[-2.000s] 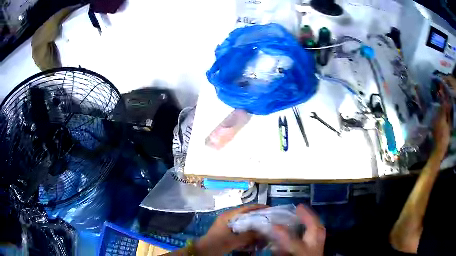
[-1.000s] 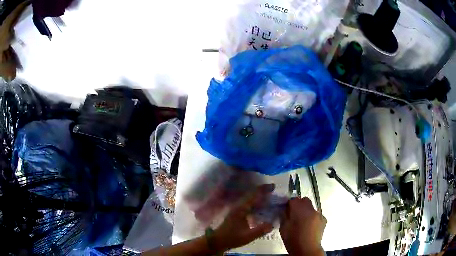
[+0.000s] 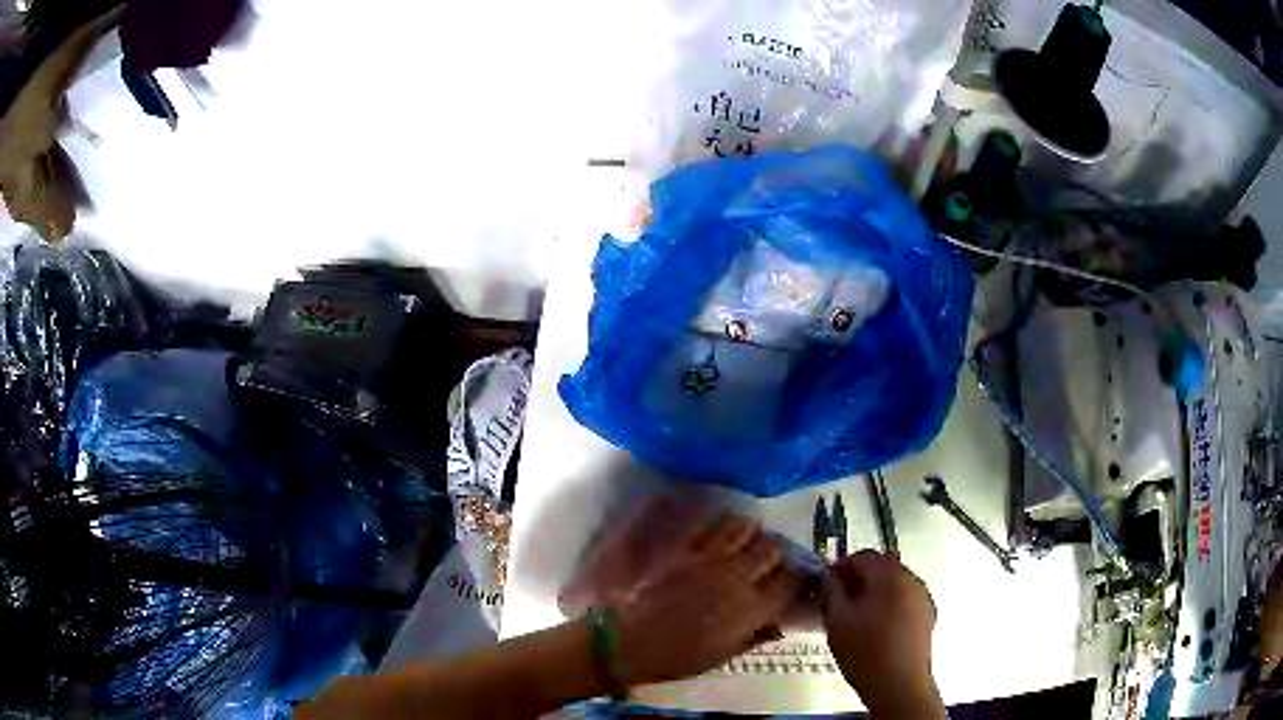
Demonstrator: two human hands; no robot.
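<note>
A bright blue plastic bag (image 3: 633,401) stands open on the white table, with whitish packets and small round metal pieces inside. My left hand (image 3: 704,598), with a green band at the wrist, lies over a pinkish packet (image 3: 612,549) just in front of the bag. My right hand (image 3: 879,619) is beside it, its fingers closed at the edge of a small clear bag (image 3: 802,563) between the hands. How my left fingers hold it is hidden by blur. Dark snips (image 3: 830,528), a dark slim tool (image 3: 884,513) and an open-end spanner (image 3: 968,521) lie right of the packet.
A white machine head (image 3: 1196,492) stands at the right. Dark thread cones (image 3: 1076,49) are at the upper right. A printed clear bag (image 3: 774,85) lies behind the blue bag. A black fan (image 3: 155,563) is at lower left. Another person's arm (image 3: 35,155) shows upper left.
Since two seconds ago, my hands have come from below the table edge to over the table, and the view has moved closer to it. Over the last second, my left hand has flattened over the pinkish packet.
</note>
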